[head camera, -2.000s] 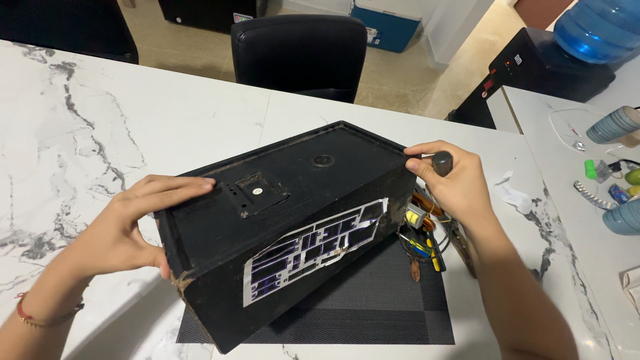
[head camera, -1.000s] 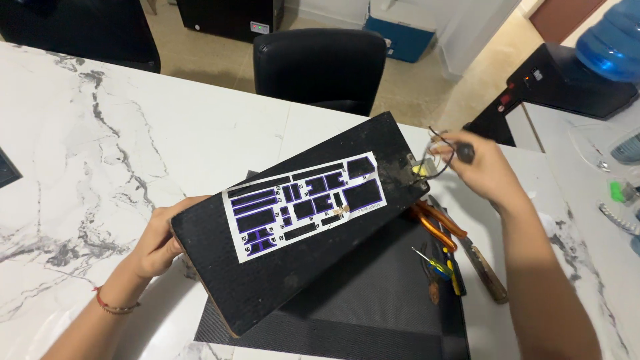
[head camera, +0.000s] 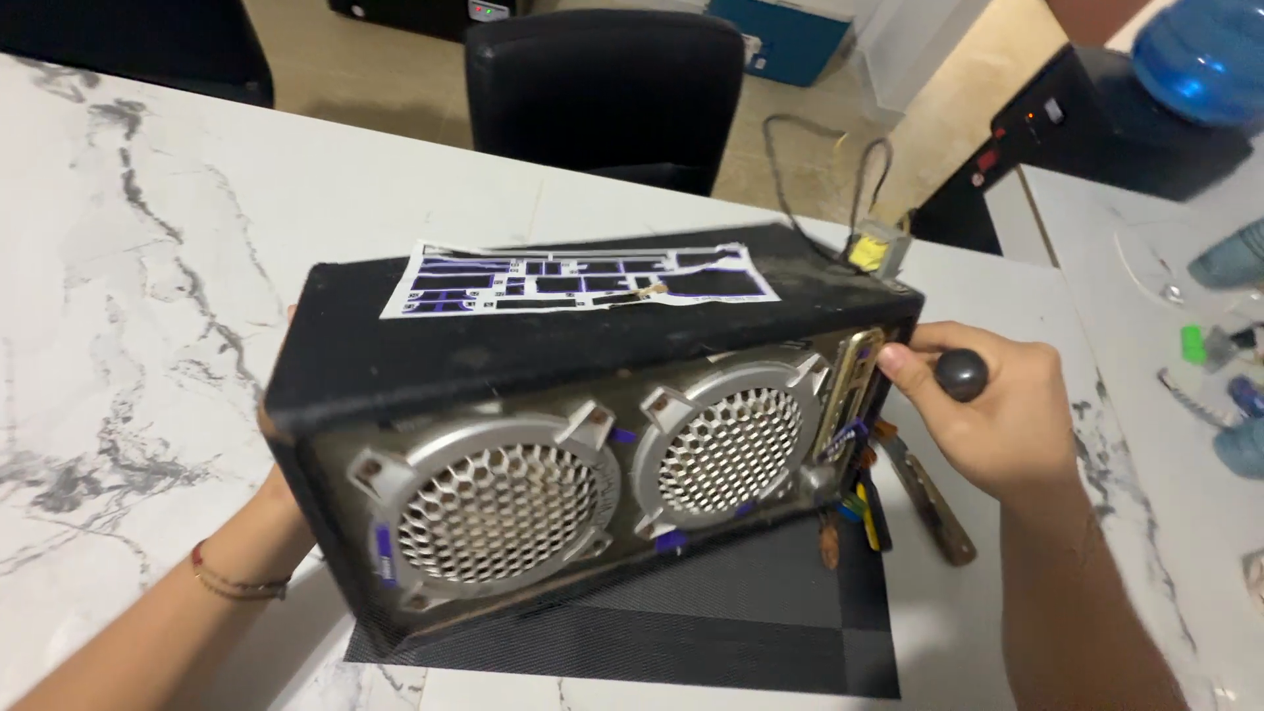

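A black speaker box [head camera: 341,341] is tilted over a dark woven placemat [head camera: 750,632], its front with two silver honeycomb grilles facing me. A torn printed sticker [head camera: 592,281] lies on its upper face. My left hand [head camera: 286,494] grips the box's left end, its fingers mostly hidden behind it. My right hand [head camera: 987,405] holds the right end, thumb by the control panel [head camera: 851,395], and also keeps a tool with a round black handle [head camera: 961,374] in its grasp. A small transformer with yellow wrapping [head camera: 877,247] and loose dark wires stands out at the box's right end.
Hand tools, with a worn pair of pliers [head camera: 928,499] among them, lie right of the box on the marble-patterned table [head camera: 128,326]. A black chair [head camera: 604,94] stands beyond the table. At the right are a water dispenser [head camera: 1106,138] and a side counter with small items.
The box has been turned over between my hands: its plain face with the round hole showed first, then the sticker face, and now the grille front. The transformer and wires now stick up at the right.
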